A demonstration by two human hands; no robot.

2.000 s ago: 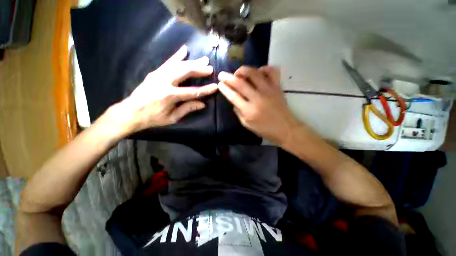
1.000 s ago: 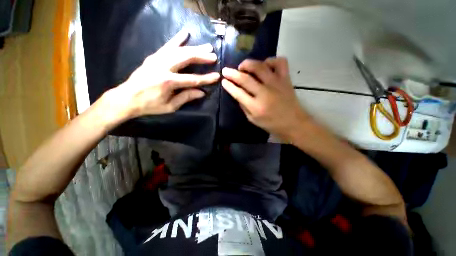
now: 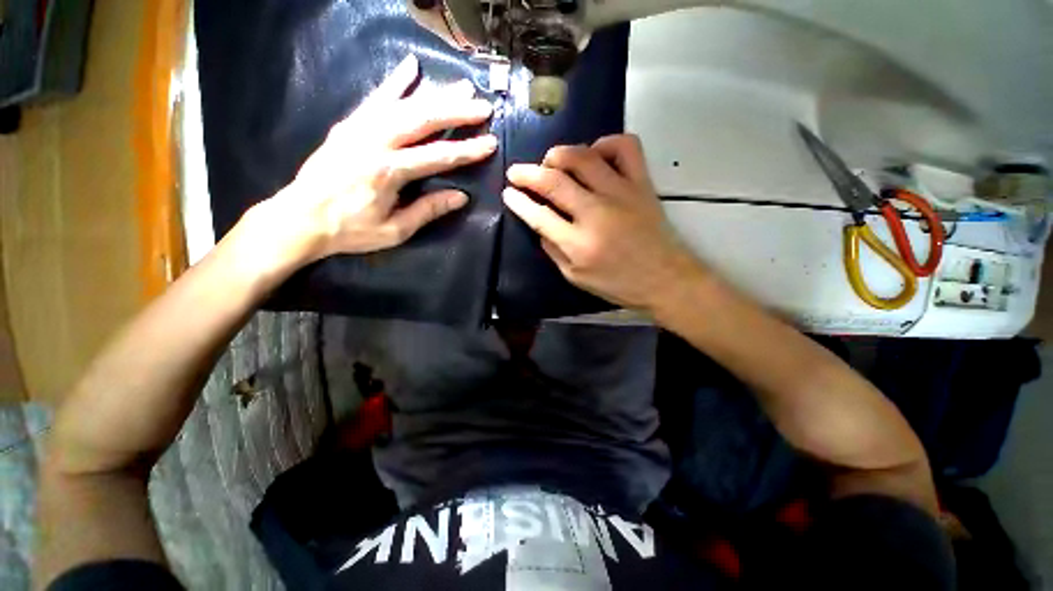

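Observation:
A shiny black leather piece (image 3: 277,104) lies on the white machine table, with a straight seam (image 3: 500,231) running down between my hands. My left hand (image 3: 375,173) lies flat on the piece left of the seam, fingers spread and pointing toward it. My right hand (image 3: 589,214) rests right of the seam, fingers bent, thumb and index fingertips pressed on the leather beside it. The presser foot (image 3: 499,79) stands on the seam just beyond my fingertips, under the lit machine head. A pale yellowish knob (image 3: 547,92) is right of it.
Scissors (image 3: 854,202) with one yellow and one red handle lie at the right of the white tabletop (image 3: 751,254). Small items (image 3: 970,289) lie right of them. Cardboard with orange tape (image 3: 104,173) is at the left, with a grey tray (image 3: 58,52). Below is a pale quilted cover (image 3: 248,404).
The leather has moved away from me under the presser foot, its near edge now farther off. The fingers of my left hand have shifted slightly along the seam. The knob shows more sharply.

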